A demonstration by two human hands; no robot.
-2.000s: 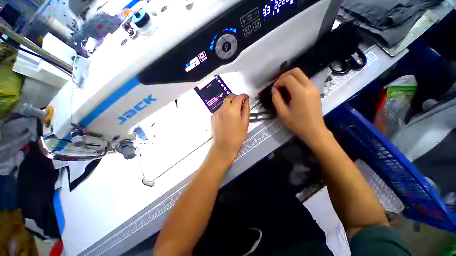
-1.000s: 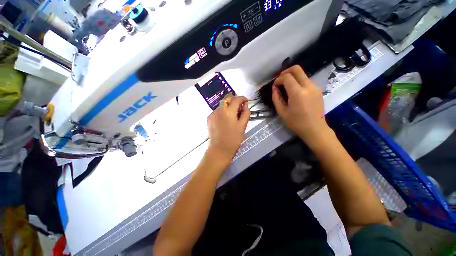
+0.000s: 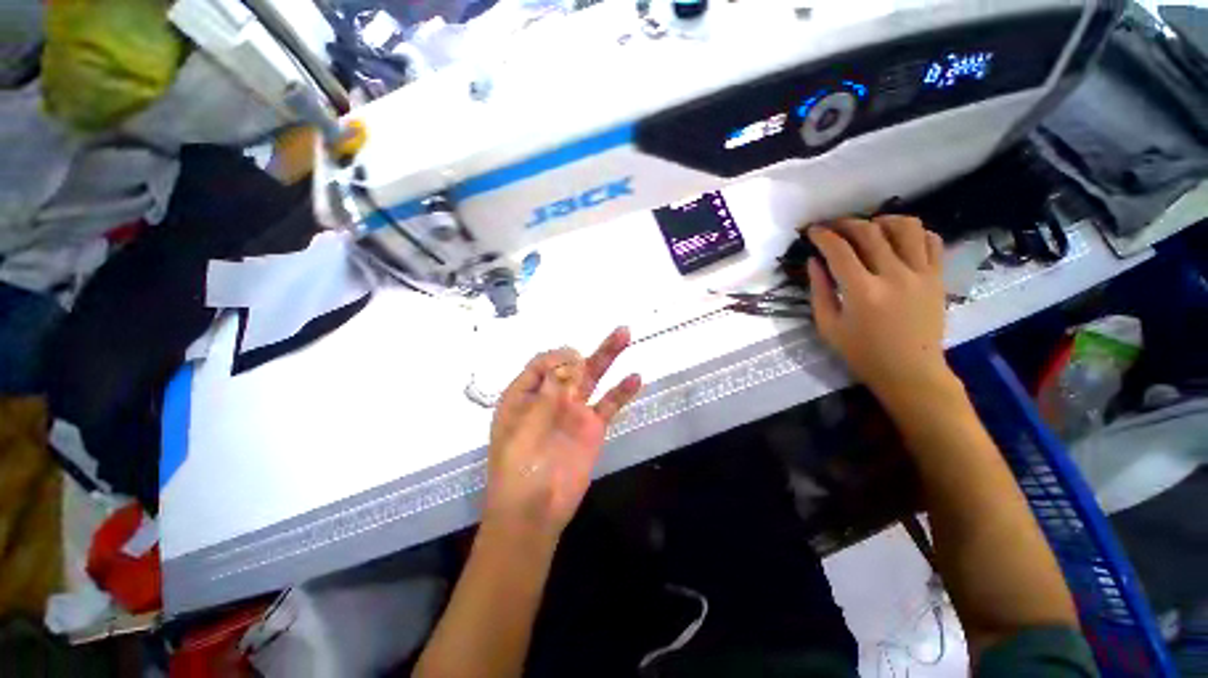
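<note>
My left hand (image 3: pixel 550 431) is palm up over the front edge of the white machine table (image 3: pixel 398 437), fingers apart, with nothing seen in it. My right hand (image 3: pixel 881 291) rests at the left end of the fuzzy black bundle (image 3: pixel 974 199). Its fingers curl down over black material, and whether they grip it is hidden. Thread snips (image 3: pixel 768 303) lie by its fingertips, partly covered. The phone (image 3: pixel 698 233) lies behind them with a lit screen. The white sewing machine (image 3: pixel 742 139) stands behind, its presser foot area (image 3: pixel 501 294) with no cloth under it.
White and black cut pieces (image 3: pixel 285 298) lie on the table's left. Dark-handled scissors (image 3: pixel 1031 244) lie right of my right hand. A blue basket (image 3: pixel 1060 510) stands at the right. Cloth heaps (image 3: pixel 113 344) are at the left, and a red basket (image 3: pixel 219 646) is lower left.
My left hand has left the snips area, moved left and turned palm up with its fingers opened. My right hand stays at the bundle. The view has shifted, showing more of the left side.
</note>
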